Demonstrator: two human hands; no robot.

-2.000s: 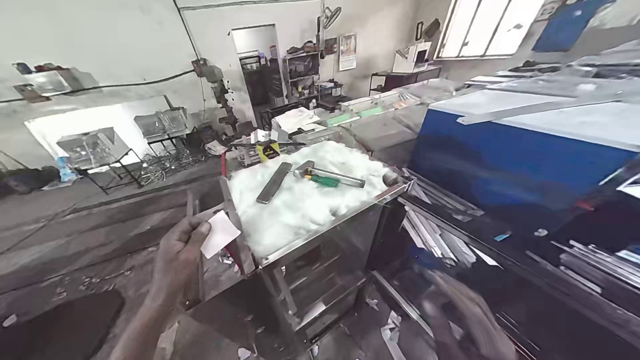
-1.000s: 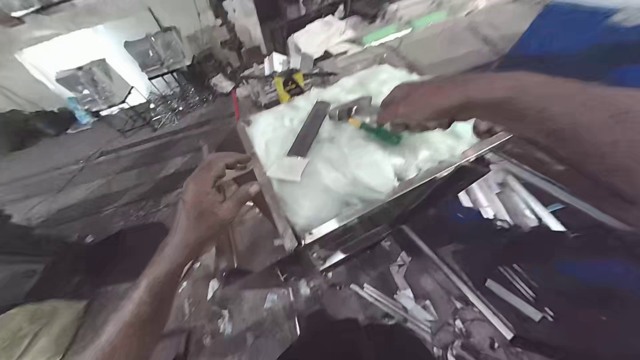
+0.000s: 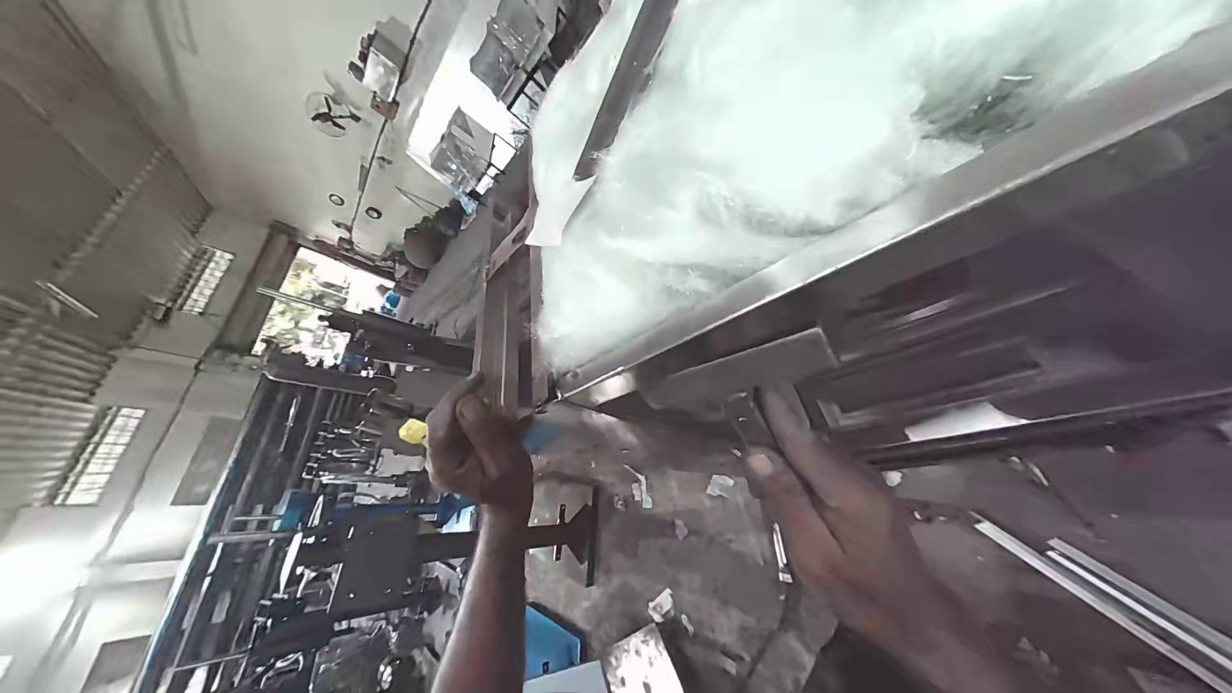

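White fibrous insulation wool [image 3: 751, 173] fills an open metal frame [image 3: 895, 226] at the upper right. A dark flat metal bar [image 3: 621, 106] lies on the wool, its lower end beside a white paper piece [image 3: 558, 217]. Low at the frame's left side, my left hand [image 3: 476, 443] is curled around the end of a metal side rail [image 3: 498, 332]. Below the long front edge, my right hand [image 3: 837, 520] pinches a small dark piece [image 3: 746, 419] between thumb and fingers; blur hides what it is. The palm of that hand is partly hidden.
Light metal strips [image 3: 1107, 597] lie on the floor at the lower right, and scraps [image 3: 661, 604] are scattered below the frame. A blue object [image 3: 551, 643] stands near the bottom. Racks with metal parts [image 3: 356, 452] are at the left, short of a bright doorway [image 3: 318, 289].
My right hand has moved from over the wool to below the frame's front edge. My left hand, apart from the rail a second ago, now grips it. The view has tilted strongly.
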